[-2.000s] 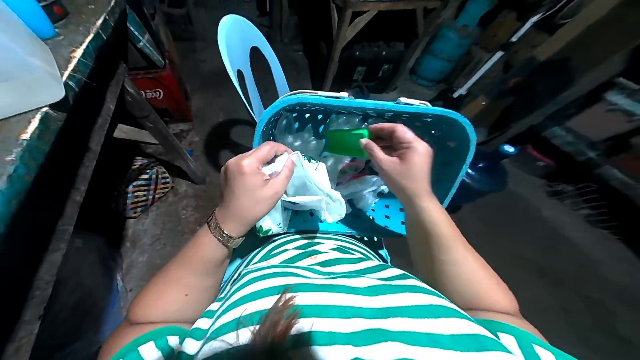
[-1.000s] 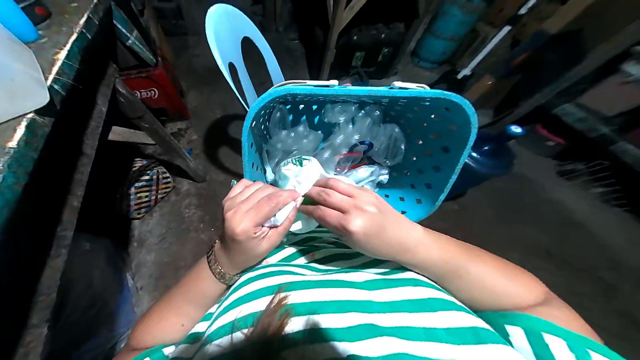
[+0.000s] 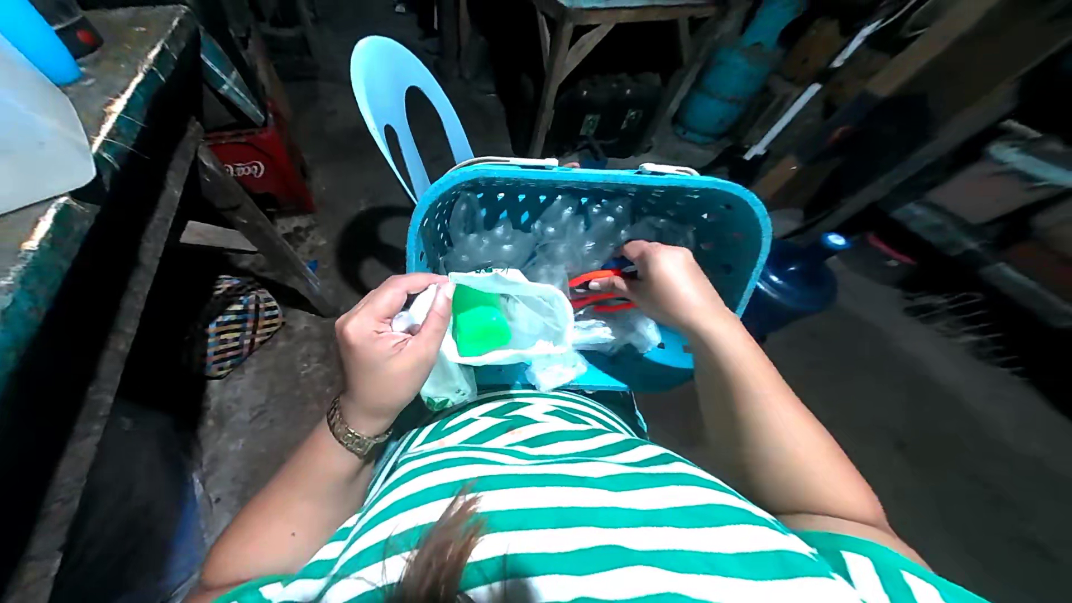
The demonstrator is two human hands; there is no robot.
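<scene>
My left hand [image 3: 394, 335] grips the rim of a white plastic bag [image 3: 544, 322], its mouth spread wide over the near left part of a blue plastic basket [image 3: 758, 218]. Inside the bag's mouth lies a bright green object [image 3: 480, 318]; its exact kind is unclear. My right hand [image 3: 670, 280] is inside the basket, with its fingertips at a red-orange looped item [image 3: 599, 289], perhaps scissors handles; whether they grip it is hard to tell. Clear plastic bags [image 3: 502, 243] fill the back of the basket, and more crumpled clear plastic [image 3: 620, 331] lies below my right hand.
A light blue plastic chair [image 3: 410, 84] stands behind the basket. To its right is a blue water jug [image 3: 791, 276]. At left are a worn table [image 3: 126, 100], a red crate [image 3: 260, 167] and a woven bag [image 3: 243, 322]. A gas cylinder [image 3: 712, 105] stands farther back.
My right hand has left the white bag and moved right into the basket. The bag's mouth, bunched between both hands one second ago, is now spread, with the green object showing inside.
</scene>
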